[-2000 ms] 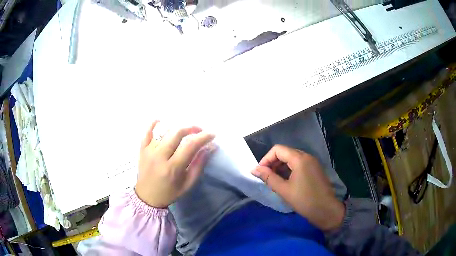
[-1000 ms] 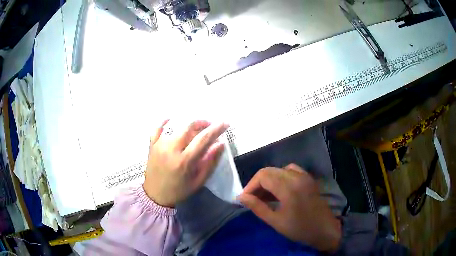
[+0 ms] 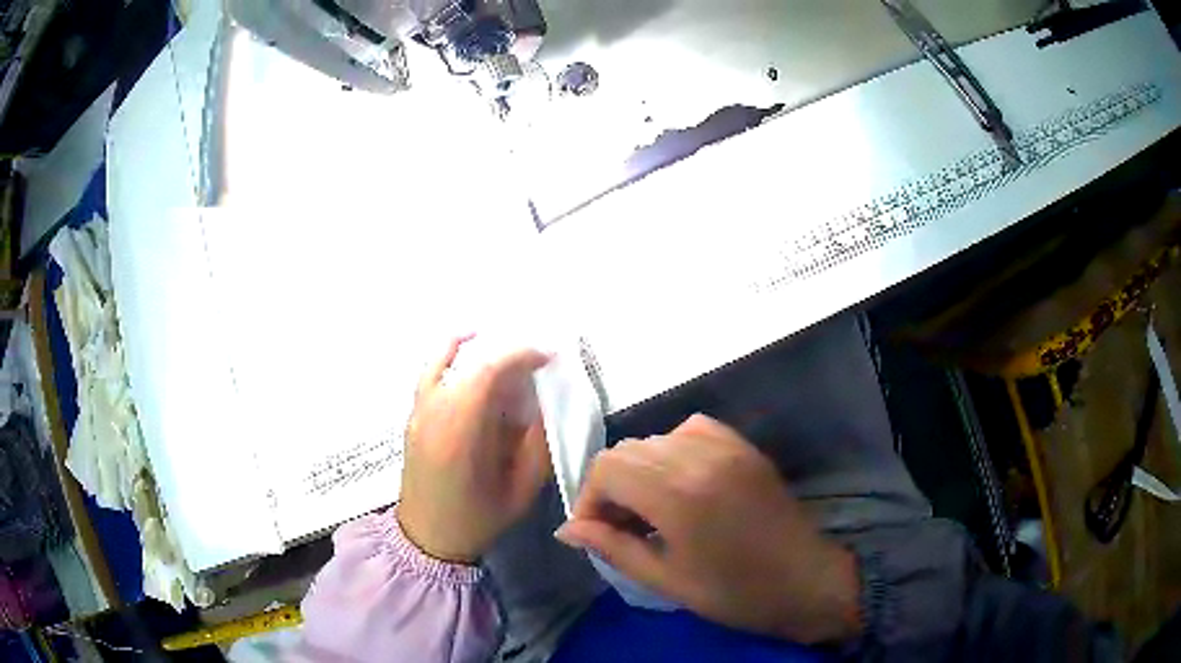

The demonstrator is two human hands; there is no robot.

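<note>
A white fabric piece [image 3: 570, 421] hangs over the near table edge above my lap, between my hands. My left hand [image 3: 477, 447] holds its upper part between thumb and fingers; the fabric's far end blends into the bright white table. My right hand [image 3: 712, 525] pinches the fabric's right side lower down, with the fingers curled. A small part of the fabric also shows below my right hand. The presser foot area [image 3: 499, 80] of the sewing machine is at the top, away from the hands.
A printed ruler [image 3: 958, 188] runs along the near table edge, with silver snips [image 3: 965, 84] across it. A dark torn patch [image 3: 706, 136] lies beside the machine bed. Cream fabric pieces [image 3: 104, 376] are heaped at left. A yellow-framed stool [image 3: 1088, 440] with black scissors [image 3: 1110, 499] stands at right.
My left hand has closed from spread fingers onto the fabric. My right hand has moved left, closer to it. The fabric now stands folded and narrower between them.
</note>
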